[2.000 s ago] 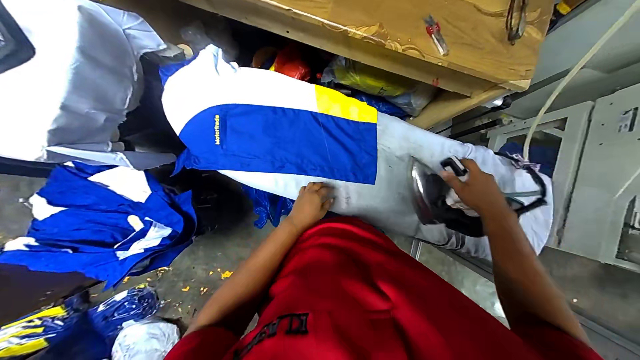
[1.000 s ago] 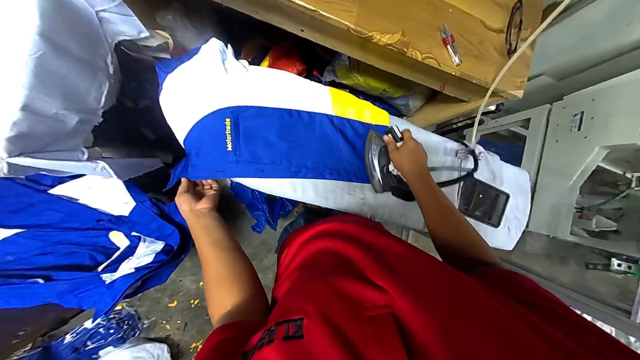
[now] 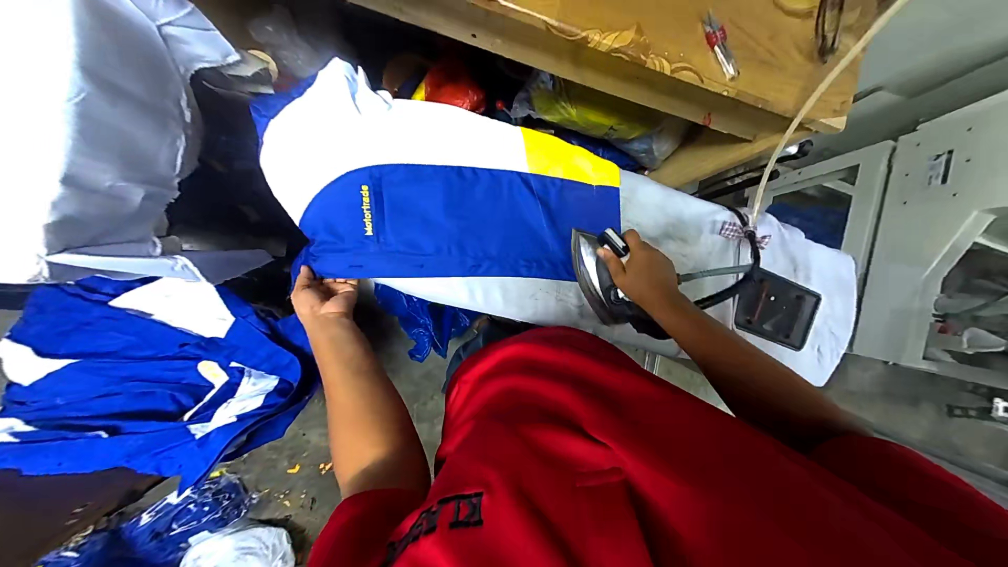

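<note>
A blue, white and yellow garment [image 3: 465,216] with small yellow lettering lies spread over a long, pale padded ironing board [image 3: 685,216]. My right hand [image 3: 647,272] is closed around the handle of an electric iron [image 3: 594,276], whose metal soleplate edge is at the garment's lower right corner and the board cover. At the garment's lower left edge, my left hand [image 3: 324,295] has its palm up, and its fingers touch the blue cloth; whether they pinch it is unclear. A dark iron rest [image 3: 777,309] lies on the board's right end.
Behind the board stands a wooden table [image 3: 630,55] with a red-handled tool [image 3: 720,46]. A pale hose [image 3: 819,87] hangs at the right near a white metal frame [image 3: 898,228]. Blue and white garments [image 3: 150,370] are heaped at left, below white cloth [image 3: 87,134]. Plastic-wrapped bundles [image 3: 189,512] sit on the floor.
My left hand went from the garment's lower right edge to its lower left edge. The iron moved left onto the garment's right edge, then slightly back toward my body.
</note>
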